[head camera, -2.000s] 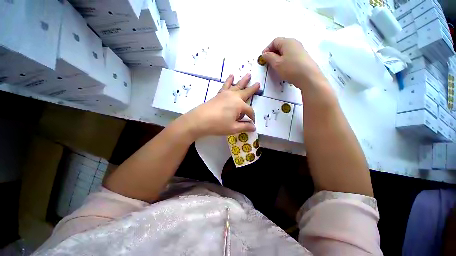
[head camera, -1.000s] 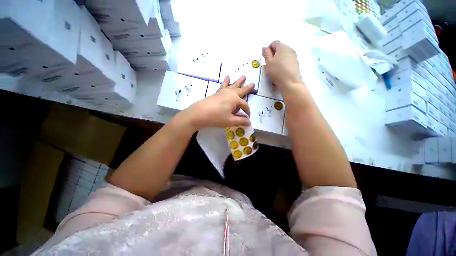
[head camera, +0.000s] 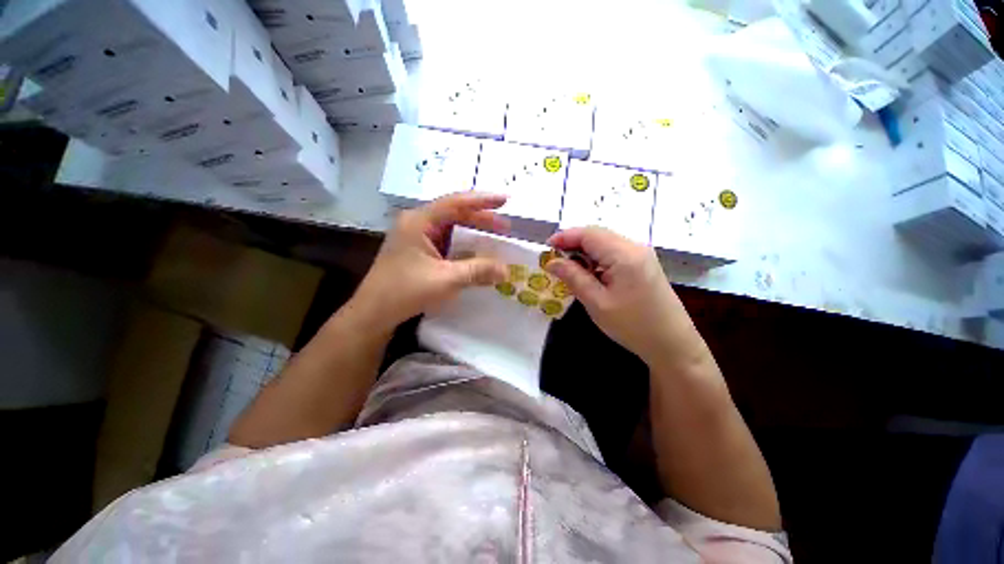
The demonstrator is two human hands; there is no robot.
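Note:
My left hand (head camera: 435, 264) holds a white sticker sheet (head camera: 484, 331) between thumb and fingers, below the table's front edge. Several gold round stickers (head camera: 538, 282) are on its right part; the rest is bare white and hangs down. My right hand (head camera: 611, 281) pinches at the sheet's upper right corner, over a gold sticker; whether it has come off is hidden by the fingers. White earbud boxes (head camera: 523, 182) lie in two rows in front of me. Several carry a gold sticker at the top right corner; the front left box (head camera: 432, 162) and the one behind it show none.
Tall stacked boxes (head camera: 165, 99) stand at the left. More stacked boxes (head camera: 936, 165) stand at the right, with a crumpled translucent wrap (head camera: 787, 94) beside them. Open brown cardboard (head camera: 138, 386) holds white boxes below the table at left. Purple cloth (head camera: 974, 507) shows at the lower right.
My right hand has moved from the back boxes down to the sheet. My left hand has come off the boxes with the sheet, uncovering stickered boxes. The camera view has shifted.

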